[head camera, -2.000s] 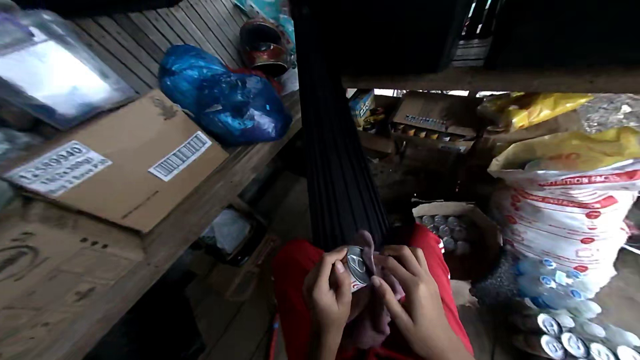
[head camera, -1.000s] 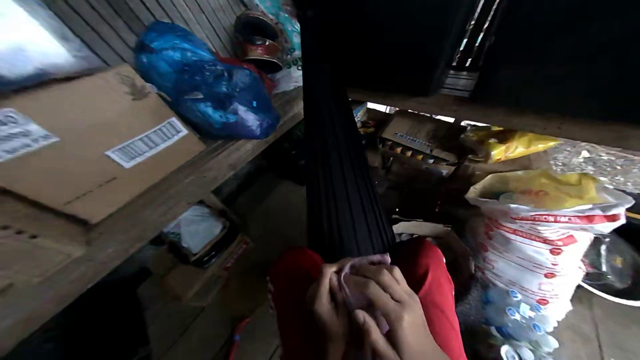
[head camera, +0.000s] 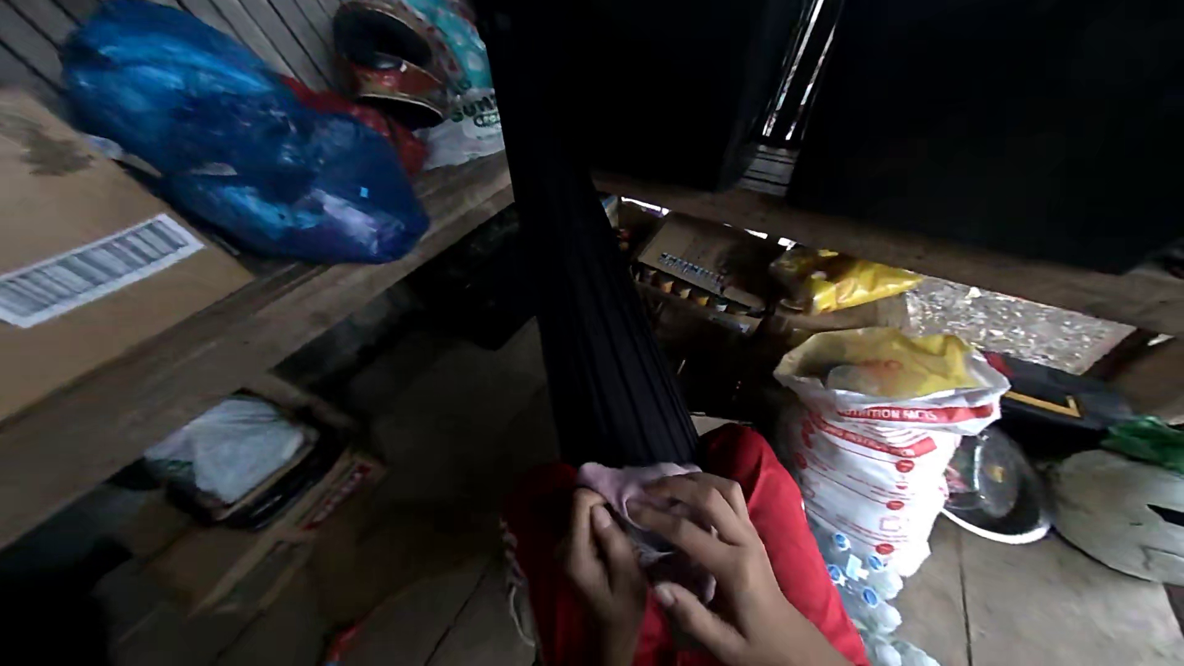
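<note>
Between my red-trousered knees, my left hand (head camera: 603, 560) grips the left side of a pinkish-purple cloth (head camera: 638, 483). My right hand (head camera: 712, 546) lies over the cloth's right side with its fingers bent and pressed on it. A small part of a greyish, shiny thing (head camera: 652, 546) shows in the folds between the hands; most of it is hidden. Black ribbed fabric (head camera: 601, 342) runs down to just beyond the cloth.
A wooden bench (head camera: 305, 314) at the left bears a cardboard box (head camera: 83, 222) and a blue plastic bag (head camera: 250, 139). At the right stand a white and red sack (head camera: 874, 453) and plastic bottles (head camera: 860, 573). An open carton (head camera: 268, 472) lies under the bench.
Two seconds ago a can showed in my left hand beside the cloth; now the cloth covers most of what I hold. The view has turned, and the cans on the floor at the right are out of sight.
</note>
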